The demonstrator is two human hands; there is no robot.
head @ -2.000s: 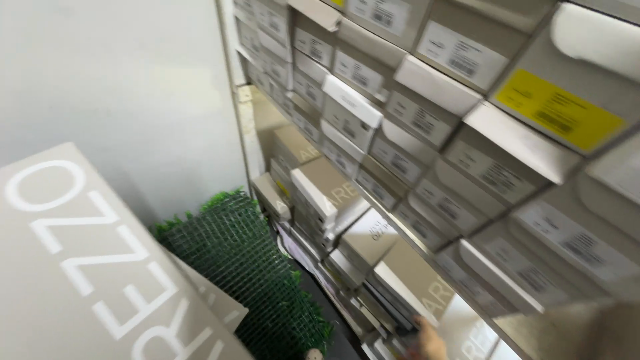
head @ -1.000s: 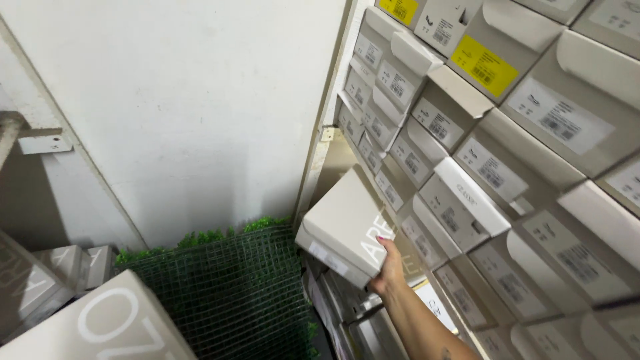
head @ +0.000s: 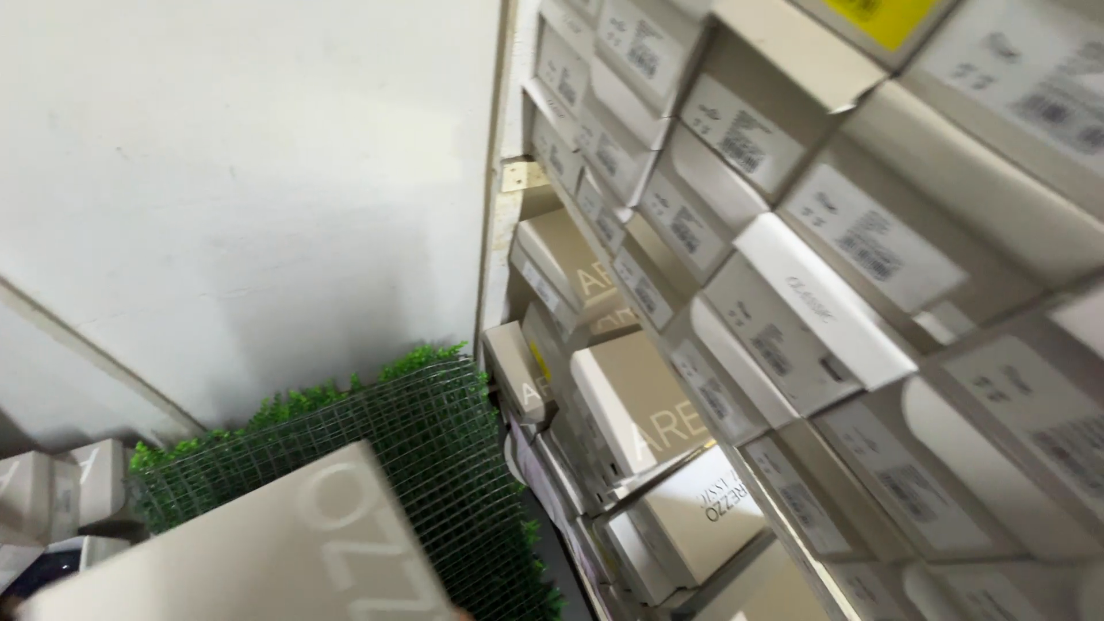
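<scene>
A large beige lidded shoe box [head: 259, 543] with pale lettering fills the lower left, close to the camera. A sliver of a fingertip [head: 463, 614] shows at its lower right edge, at the frame's bottom; which hand it belongs to cannot be told. The rest of both hands is hidden or outside the view. To the right of the near box, more beige shoe boxes [head: 664, 397] lie at differing angles on a lower shelf. One pale box [head: 699, 509] with dark lettering sits below them.
Stacked shoe boxes [head: 776, 336] with printed end labels fill the right side above a shelf edge [head: 789, 517]. Artificial green foliage on a mesh panel [head: 431, 431] stands against the white wall [head: 259, 172]. Further boxes [head: 95, 483] are at the lower left.
One second ago my right hand held a beige shoe box before the lower shelf; that hand has left this spot. The near box now reaches further into view. The view has shifted.
</scene>
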